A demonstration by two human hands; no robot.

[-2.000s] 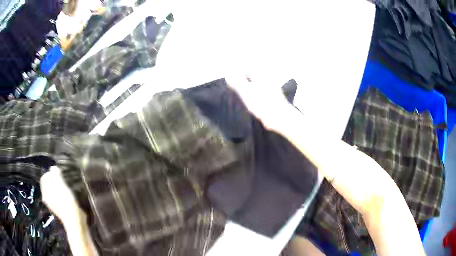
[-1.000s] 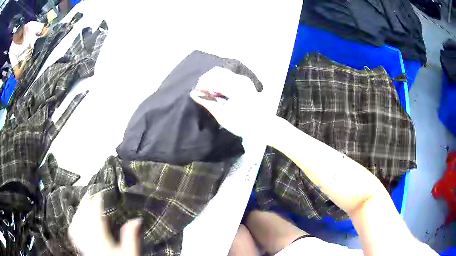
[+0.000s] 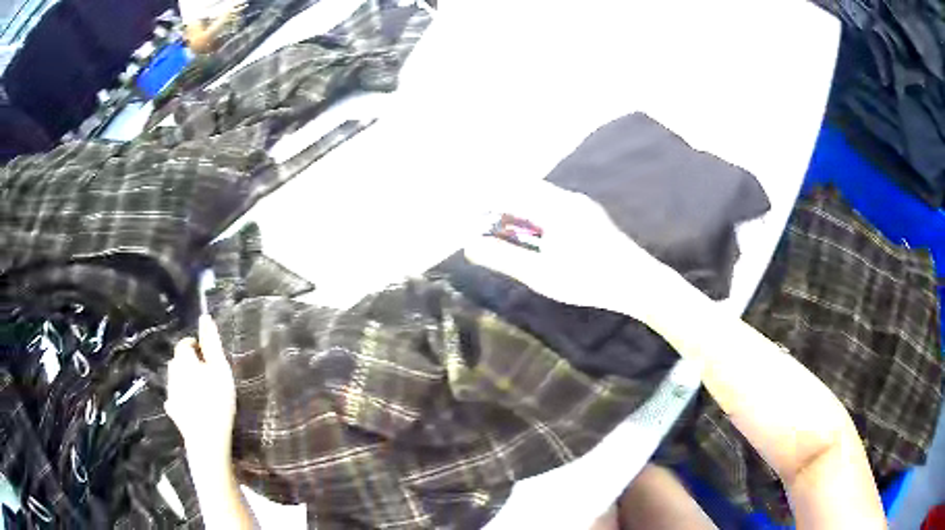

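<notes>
The plaid garment [image 3: 414, 383] lies bunched on the near part of the white table, brown check with cream lines. Its dark lining [image 3: 663, 186] spreads beyond it to the upper right, partly under my right forearm. My right hand [image 3: 549, 243] is over the lining, closed around small thread snips [image 3: 516, 230]; only a red and dark bit shows in the glare. My left hand [image 3: 202, 383] is at the garment's left edge, fingers curled on the cloth, fingertips partly hidden. A thin white strip [image 3: 206, 290] shows just above them; whether I hold it is unclear.
More plaid garments [image 3: 114, 207] lie at the left. A dark heap with white loops [image 3: 78, 362] is at lower left. At right, a plaid piece [image 3: 850, 321] hangs over a blue bin [image 3: 881, 197], with black pieces [image 3: 891, 93] beyond. The table [image 3: 622, 52] is white.
The view has shifted left. My left hand has moved from over the plaid to its left edge. The plaid is spread wider, and the lining lies farther right. The snips stay in my right hand.
</notes>
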